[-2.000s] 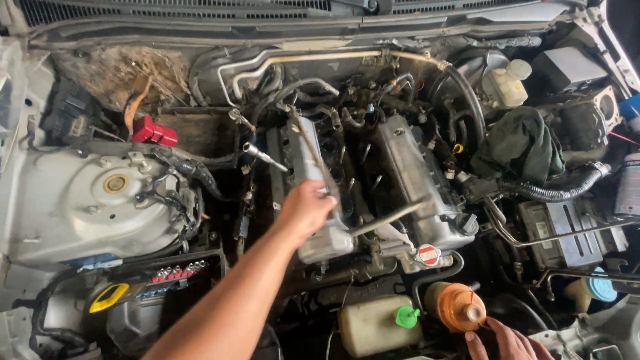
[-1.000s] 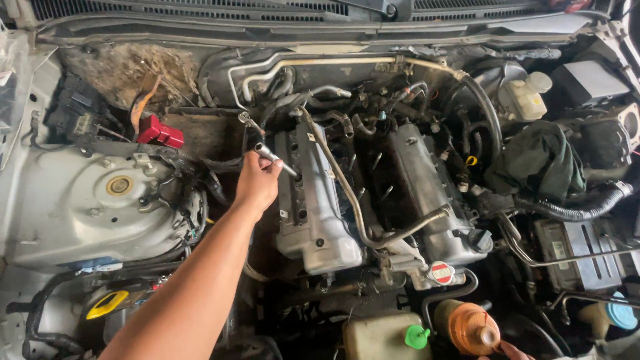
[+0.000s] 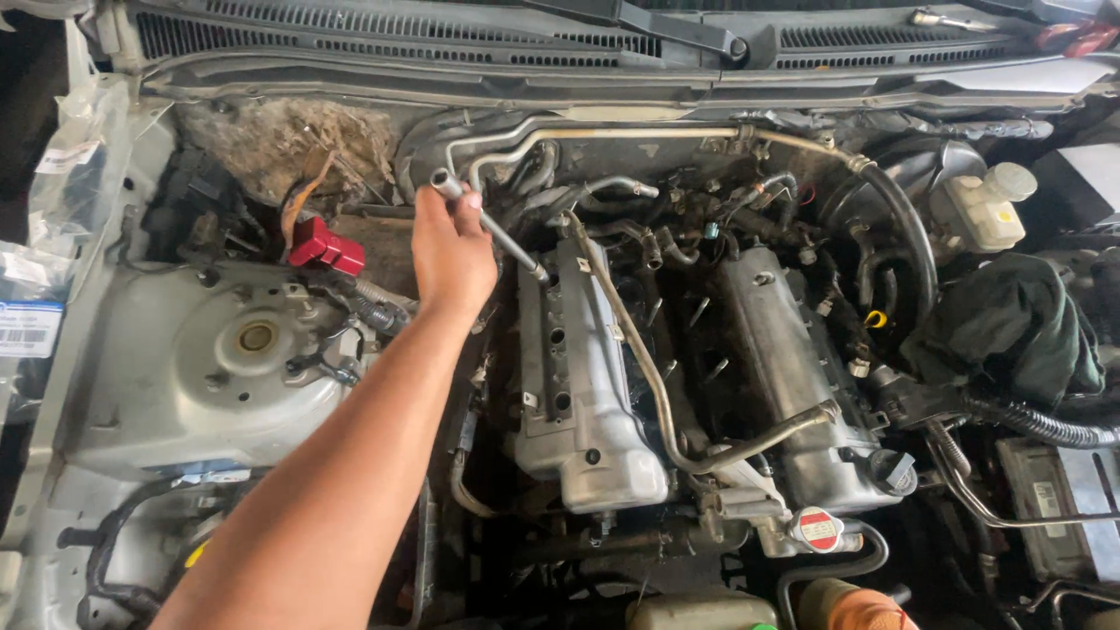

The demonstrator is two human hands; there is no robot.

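Note:
My left hand is closed around a long chrome socket tool. The tool's open socket end points up above my fingers, and its lower end meets the rear of the left valve cover, at one of the round holes along it. A bent metal pipe lies from that cover across to the right valve cover. Metal studs stand between the two covers. My right hand is not in view.
Left of my hand sits a red plastic part, behind the strut tower. Dark cloth lies at right near the brake fluid reservoir. A red-labelled cap is in front. A metal tool rests on the cowl.
My left hand was on the bent pipe two seconds ago, then moved left to the socket tool, which it holds. My right hand, earlier by the orange container, has left the view.

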